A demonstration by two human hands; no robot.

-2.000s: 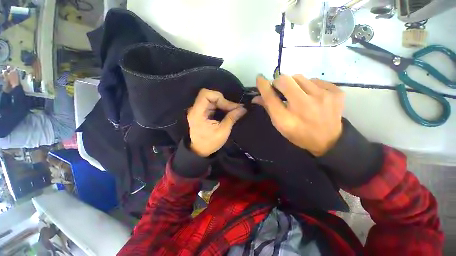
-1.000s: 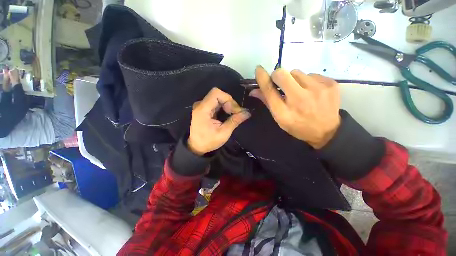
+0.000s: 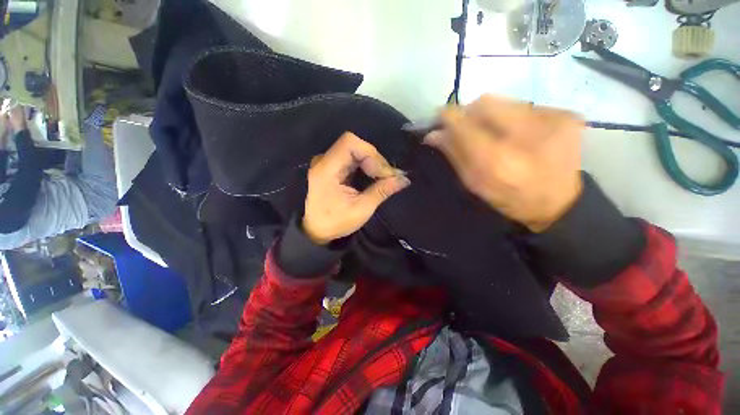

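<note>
The dark garment lies over the table edge and my lap, with pale stitching along a wide curved opening at its upper left. My left hand has thumb and forefinger pinched together at the cloth; what lies between the fingertips is tiny and mostly hidden. My right hand is motion-blurred just above and right of it, fingers curled. A small pale blurred shape shows at its fingertips; I cannot tell whether it is a nail, thread or tool.
Green-handled shears lie on the white table at the right. Beside them are a metal bobbin-like disc, the machine's needle area and a cream knob. A blue bin and a person's sleeve are left.
My right hand has moved right, away from my left fingertips, and is now blurred. My left hand stays pinched. The table and shears sit slightly higher in view.
</note>
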